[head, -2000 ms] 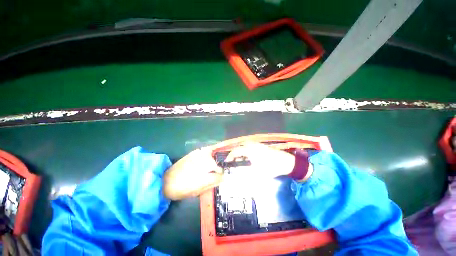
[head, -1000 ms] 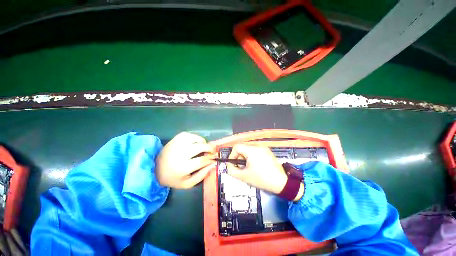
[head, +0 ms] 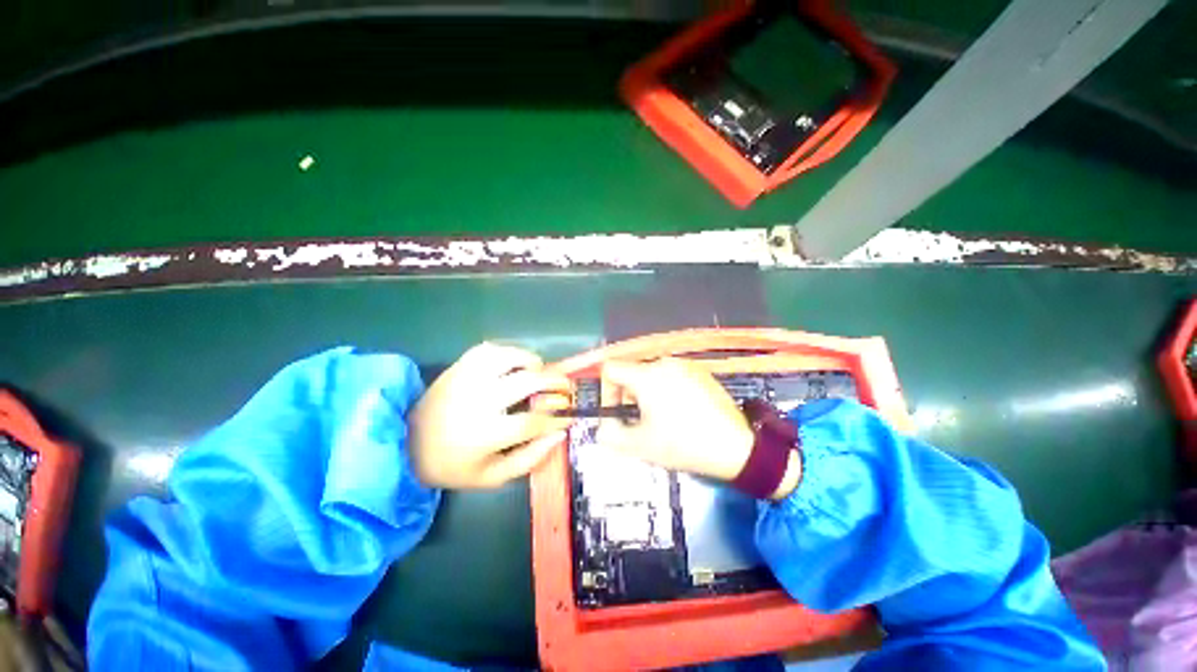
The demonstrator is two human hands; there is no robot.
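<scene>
An open tablet (head: 637, 532) lies in a red foam tray (head: 557, 578) on the bench in front of me. My right hand (head: 676, 418) is over the tablet's upper left part and holds dark thin tweezers (head: 614, 412), their tip pointing left. My left hand (head: 479, 418) is at the tray's upper left corner, its fingertips close together around the tweezers' tip. Whether a small piece is between its fingertips is too small to tell. A dark backing sheet (head: 683, 302) lies just behind the tray.
Another open tablet in a red tray (head: 689, 138) is on the green belt behind the worn edge rail (head: 525, 250), beside a grey post (head: 971, 125). Red trays show at the left edge (head: 59, 505) and right edge (head: 1179, 374). A person's purple sleeve (head: 1135, 591) is at lower right.
Both hands came together at the tray's upper left corner and now stay nearly in place. The view has shifted slightly. The tray on the belt appears further right and higher than in the first frame.
</scene>
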